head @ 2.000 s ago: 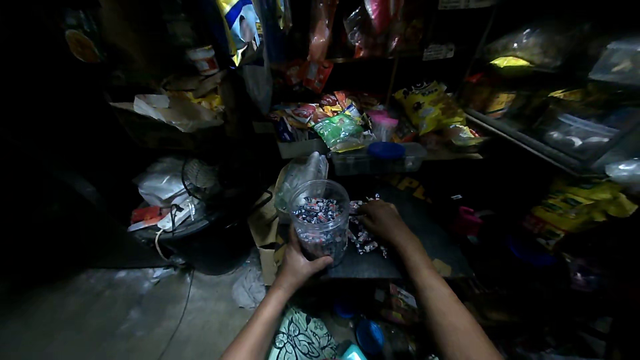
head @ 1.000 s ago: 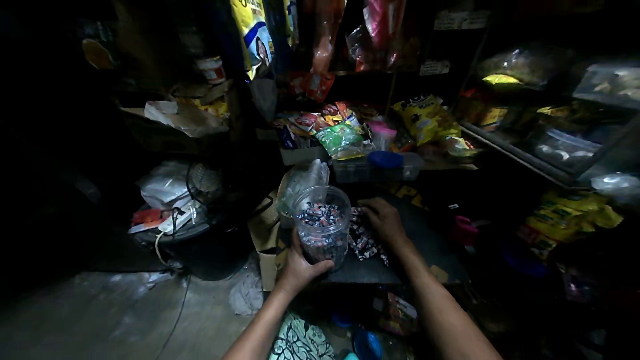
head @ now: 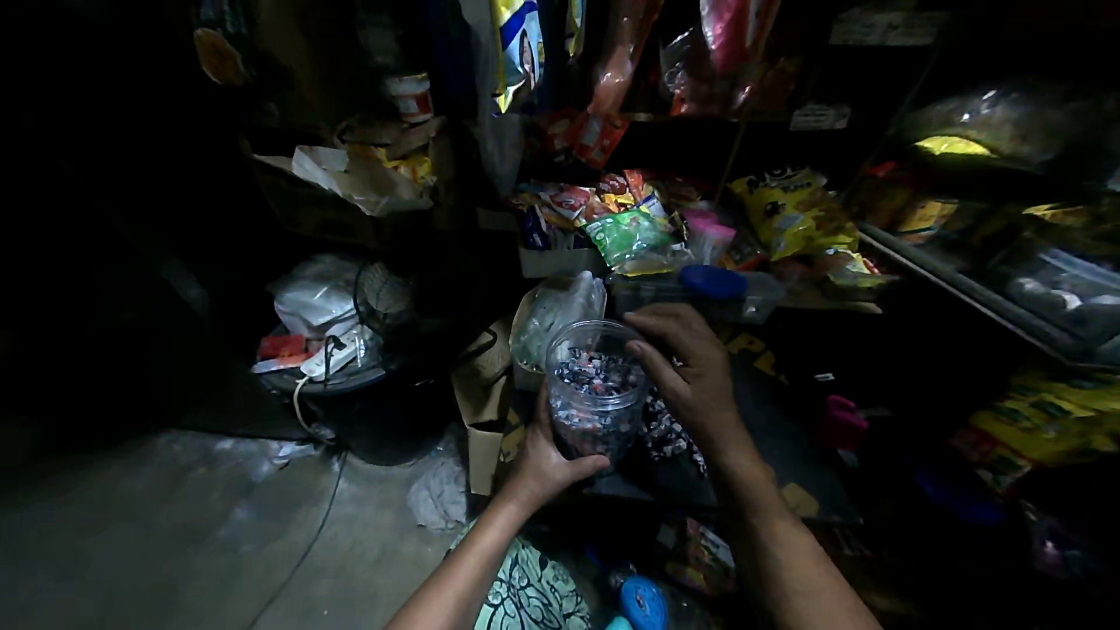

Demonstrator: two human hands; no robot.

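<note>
My left hand (head: pixel 551 455) grips a clear plastic jar (head: pixel 597 420) around its lower side, thumb across the front. The jar stands open at the top, tilted slightly toward me, and holds many small wrapped candies (head: pixel 599 372). My right hand (head: pixel 687 372) is at the jar's right rim with its fingers bent; whether anything is between them cannot be told. Below that hand more wrapped candies (head: pixel 672 437) lie in a loose pile on the dark tabletop (head: pixel 770 437). Behind the jar is a clear plastic bag (head: pixel 560 315).
A cardboard box (head: pixel 484 437) stands left of the jar. Snack packets (head: pixel 630 232) and a container with a blue lid (head: pixel 713 281) lie behind. A black bin (head: pixel 385 420) with a power strip (head: pixel 337 352) on top is at left. A glass case (head: pixel 971 293) stands at right.
My right hand has moved from above the candy pile to the jar's rim. My left hand has kept its hold on the jar.
</note>
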